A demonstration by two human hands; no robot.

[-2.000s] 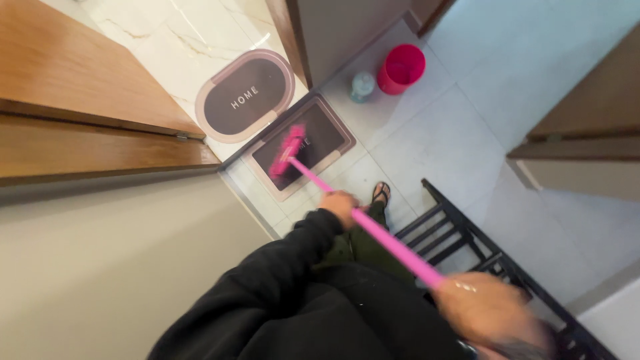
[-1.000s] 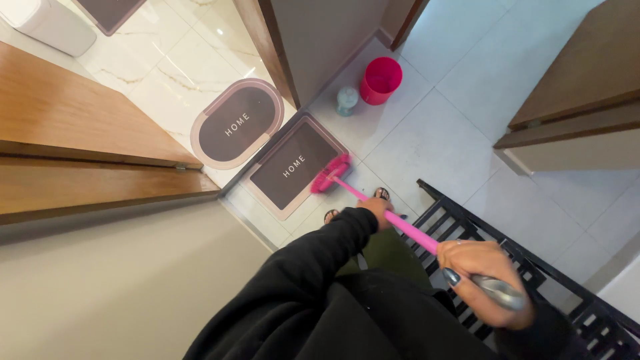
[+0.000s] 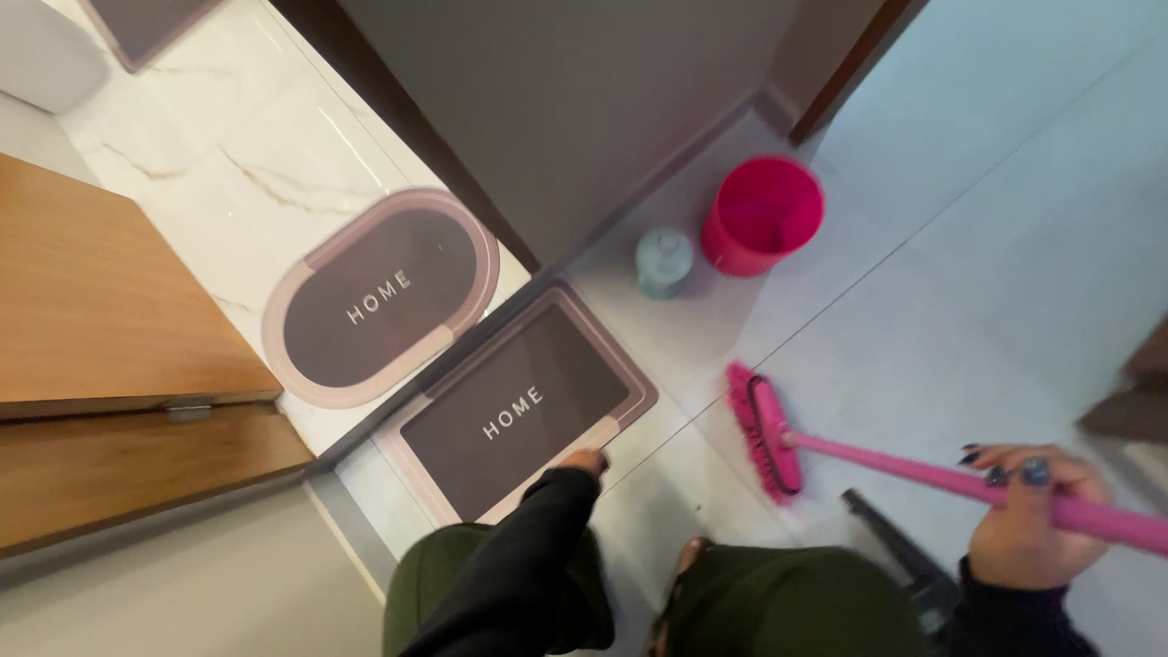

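Observation:
My right hand (image 3: 1040,516) grips the pink handle of a broom (image 3: 894,465) at the lower right. The broom's head, with pink bristles, is over the pale tiles to the right of a rectangular mat (image 3: 520,411). My left hand (image 3: 587,461) reaches down at the near long edge of that mat; its fingers are mostly hidden by the sleeve, and whether it touches the mat I cannot tell. The mat has a dark centre, a pinkish border and the word HOME. An oval mat (image 3: 383,297) of the same style lies beyond the doorway's dark threshold strip.
A pink bucket (image 3: 765,219) and a pale blue bottle (image 3: 664,263) stand by the grey wall (image 3: 584,109). A wooden door (image 3: 119,301) is at the left. Part of a black rack (image 3: 899,547) shows beside my knee. Another mat (image 3: 151,32) lies at the top left.
My left hand has let go of the broom handle and moved down to the rectangular mat. The broom's head has moved off that mat to the right. The view is now lower and closer.

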